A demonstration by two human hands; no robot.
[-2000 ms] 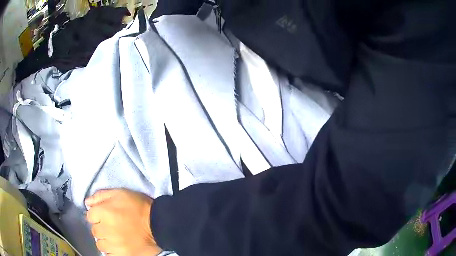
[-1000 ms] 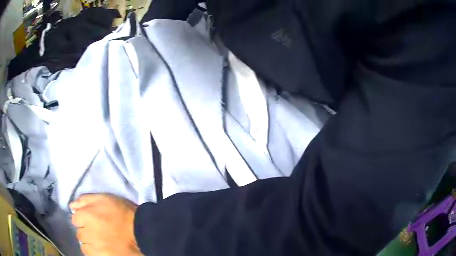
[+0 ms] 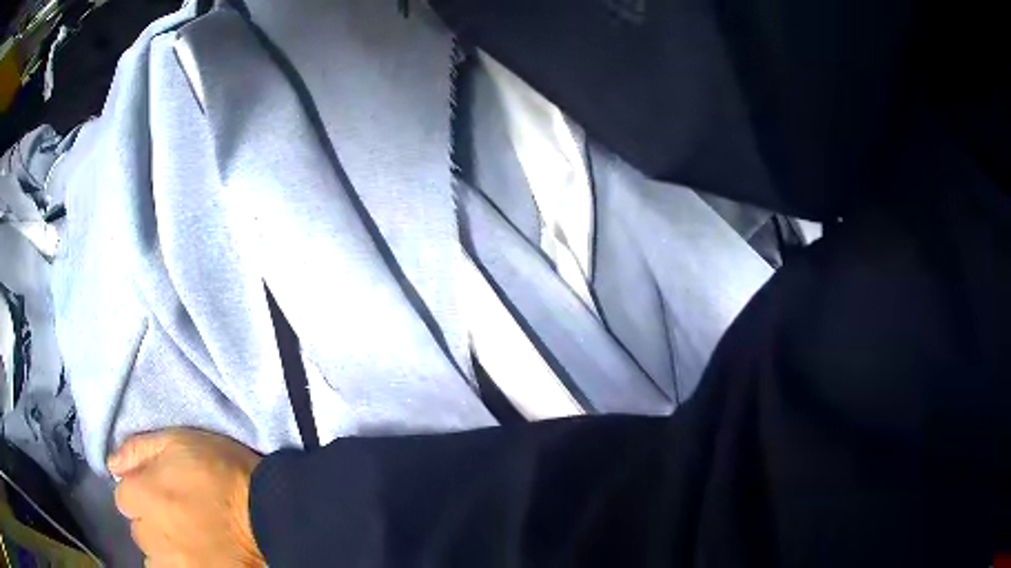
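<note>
A large bundle of light blue cloth pieces fills the middle of the view, in long folds with dark edges and some white bands. Another person in black sleeves leans over it from the right. That person's hand is closed on the lower left edge of the bundle; the other hand cannot be seen. Neither my left hand nor my right hand is in view.
More crumpled blue pieces lie at the left edge. Dark cloth is at the upper left. A cream machine edge shows at the lower left corner.
The bundle and the person's hand now appear further left and larger. The machine's button panel and the purple object at the lower right have left the view.
</note>
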